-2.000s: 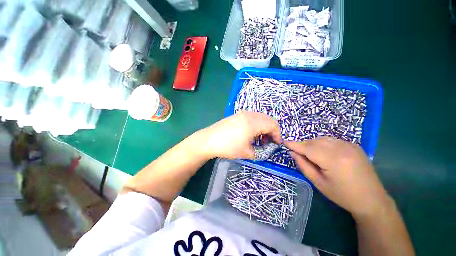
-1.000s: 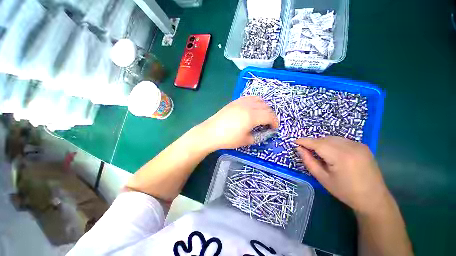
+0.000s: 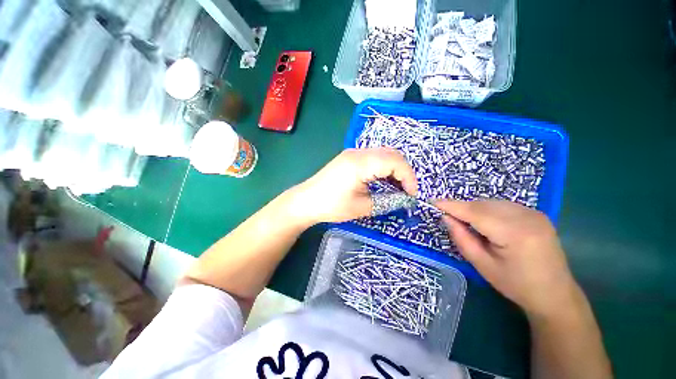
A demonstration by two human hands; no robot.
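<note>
The blue tray [image 3: 557,166] holds thin silvery pins [image 3: 378,132] at its left end and short silvery sleeves [image 3: 504,166] over the rest. My left hand [image 3: 356,181] is above the tray's left part, closed around a bunch of pins [image 3: 391,203]. My right hand [image 3: 500,240] is over the tray's front part, its thumb and forefinger pinched at the end of the bunch, beside my left fingertips. Whatever lies between the right fingertips is too small to make out.
A near clear box [image 3: 456,309] with long silvery pieces lies between tray and body. Beyond the tray stand a clear box with small parts [image 3: 385,59] and one with white packets [image 3: 461,55]. A red phone [image 3: 286,92], paper cup [image 3: 224,150] and wrapped stacks [image 3: 67,81] are left.
Since one second ago, my right fingertips have moved left and up to my left fingertips. My left hand has turned, showing more of the bunch of pins.
</note>
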